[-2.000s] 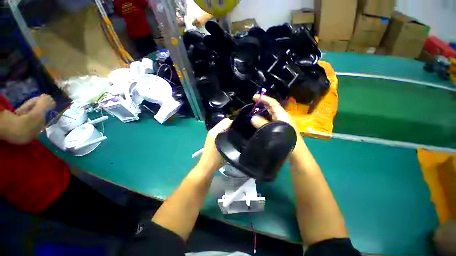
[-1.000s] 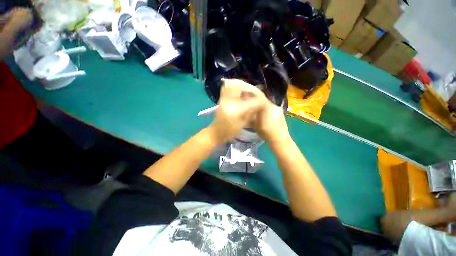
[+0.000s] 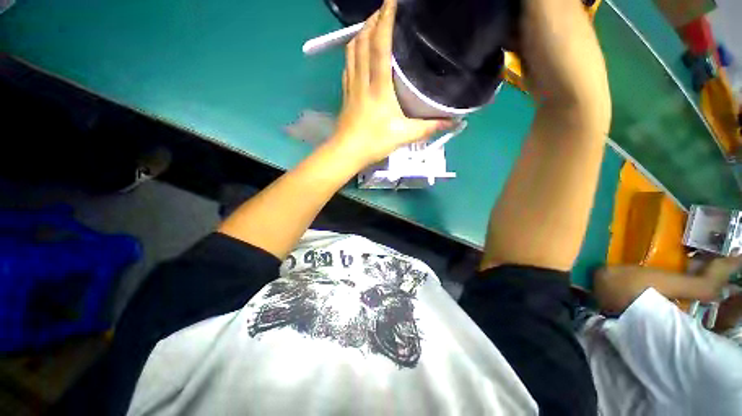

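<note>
The black yoke sits on the white camera housing at the top centre, cut off by the upper edge. The white wall-mount bracket sticks out toward me on the bench. A white antenna points left from the housing, and another shows at its lower right. My left hand is spread around the left and near side of the housing. My right hand is at the yoke's right side, its fingers hidden behind the yoke or cut off by the edge.
The green bench runs across, with its front edge nearest me. At right are orange-yellow sheets, a grey-white box part and another person's arm. A blue stool stands at lower left. A raised divider rail crosses at upper right.
The view has tilted down. The black yoke, held in both hands two seconds ago, now sits on the white housing. My left hand has moved to the housing's side, my right to the yoke's right.
</note>
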